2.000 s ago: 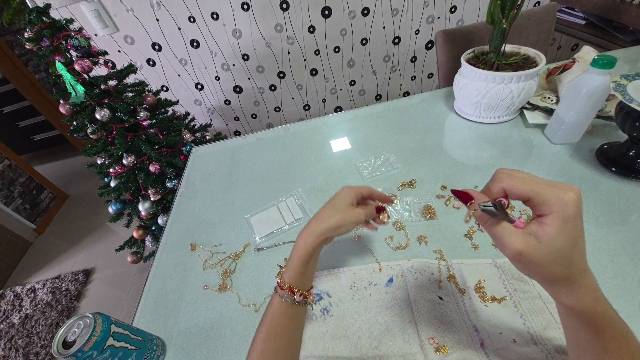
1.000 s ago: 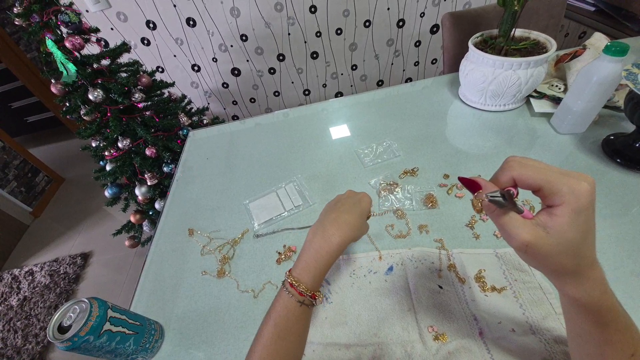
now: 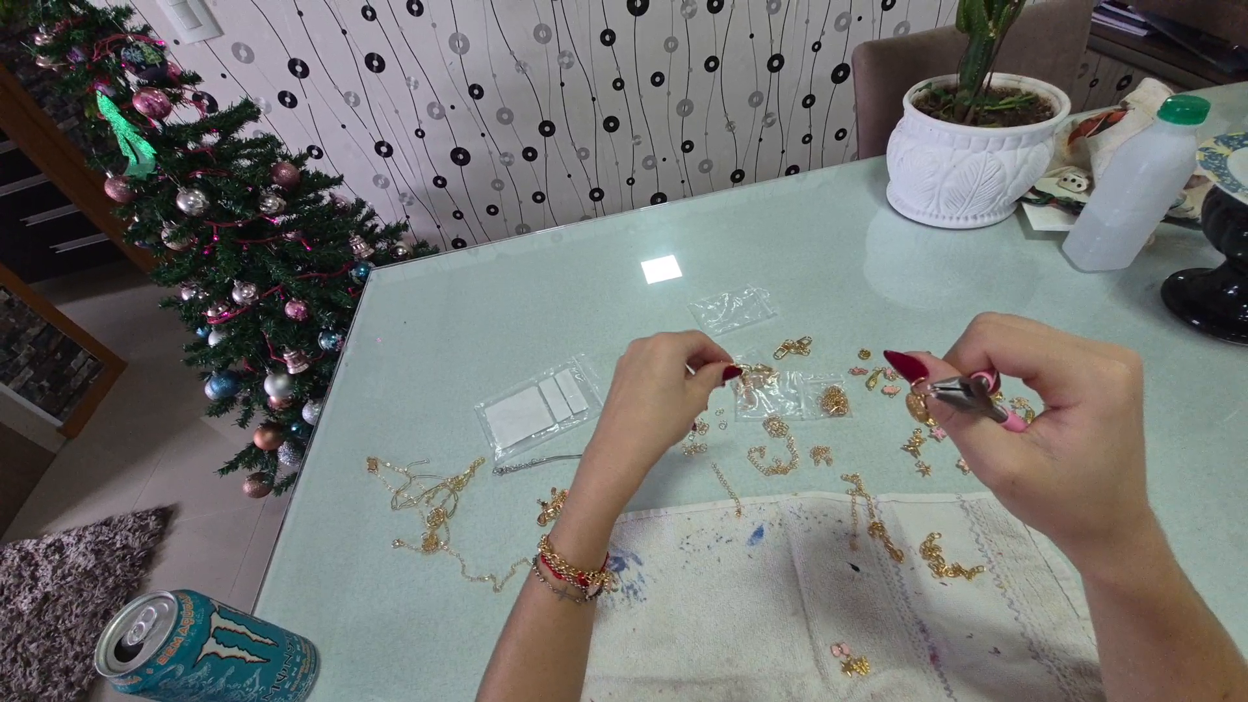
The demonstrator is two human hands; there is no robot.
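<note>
My right hand grips jewelry pliers with pink handles, raised over the right of the table; a round gold charm shows by their tip. My left hand wears bracelets at the wrist and pinches a small gold-coloured piece above a clear plastic bag; what the piece is cannot be made out. Around the hands lie a curled gold chain, a small bag with gold rings, gold connectors and several charms. More chain pieces rest on a paint-stained white cloth.
Tangled gold chains and a bag with white cards lie at the left. A Monster can stands at the near left corner. A white plant pot, a green-capped bottle and a black stand are at the far right.
Since one second ago, my left hand has lifted from beside the curled chain and moved up to the clear bag, with a small piece now at its fingertips. My right hand keeps holding the pliers.
</note>
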